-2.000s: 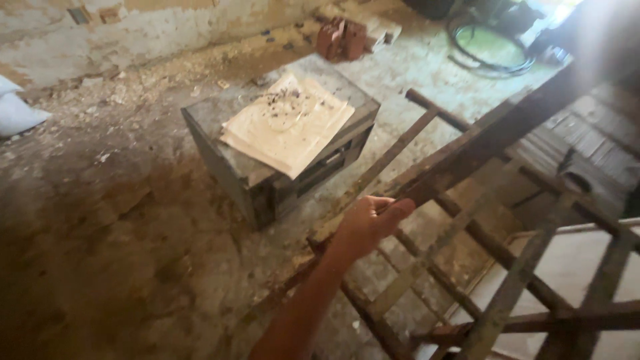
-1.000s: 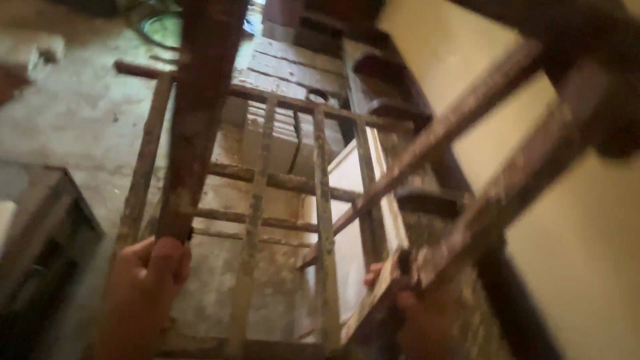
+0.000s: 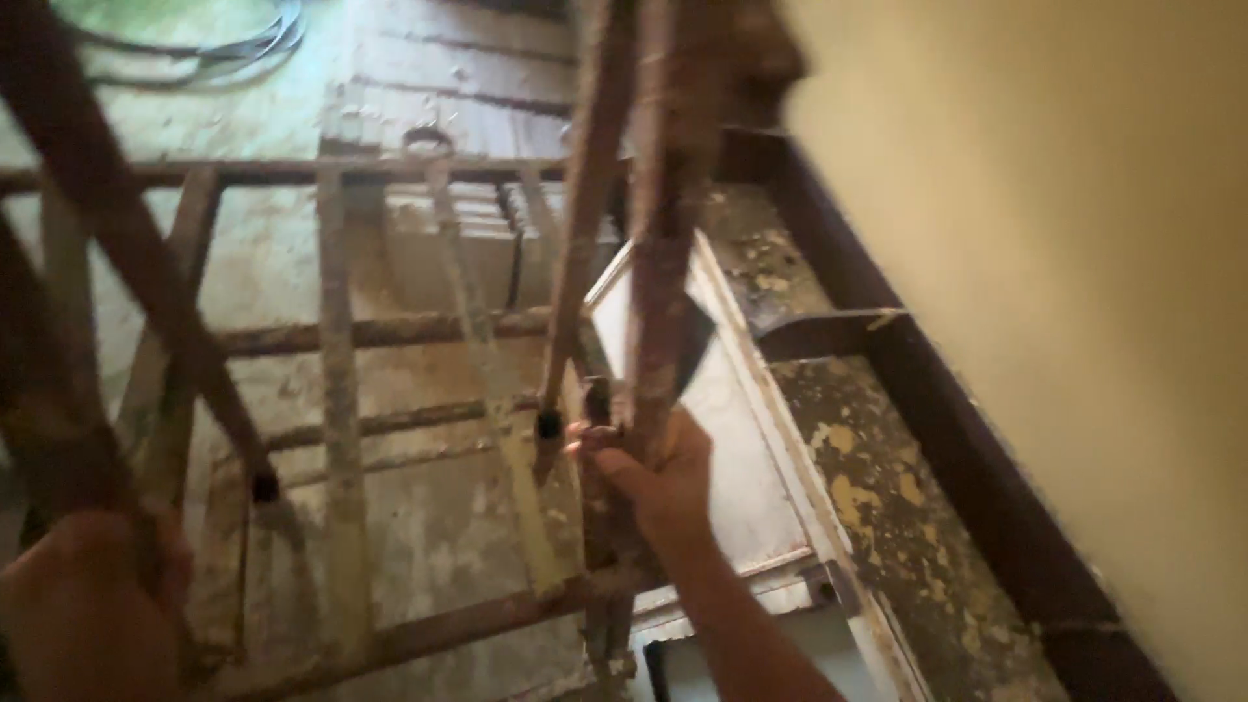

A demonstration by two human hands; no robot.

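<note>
At the lower left, my left hand (image 3: 93,595) is closed round a dark, worn bar (image 3: 49,390) that runs up out of the view; this hand is blurred. My right hand (image 3: 658,478), right of the middle, grips the lower part of a reddish-brown upright bar (image 3: 663,283). Both bars appear to belong to a worn frame of crossed bars and slats, though the joins are blurred. Beyond and below the hands spreads its slatted lattice (image 3: 336,390). Two thinner legs with dark ends, one at left (image 3: 185,322) and one near my right hand (image 3: 585,214), slant down in front of the lattice.
A plain yellowish wall (image 3: 1053,244) rises on the right, with a dark metal rail (image 3: 955,458) along its foot. A white framed panel (image 3: 751,458) lies beside the lattice. Coiled hose or cable (image 3: 224,58) rests on the floor at the upper left, near pale boards (image 3: 458,68).
The view has swung right, away from the cabinet with a flat sheet on top. My right hand, not seen two seconds ago, now holds the upright bar; my left hand still grips a bar.
</note>
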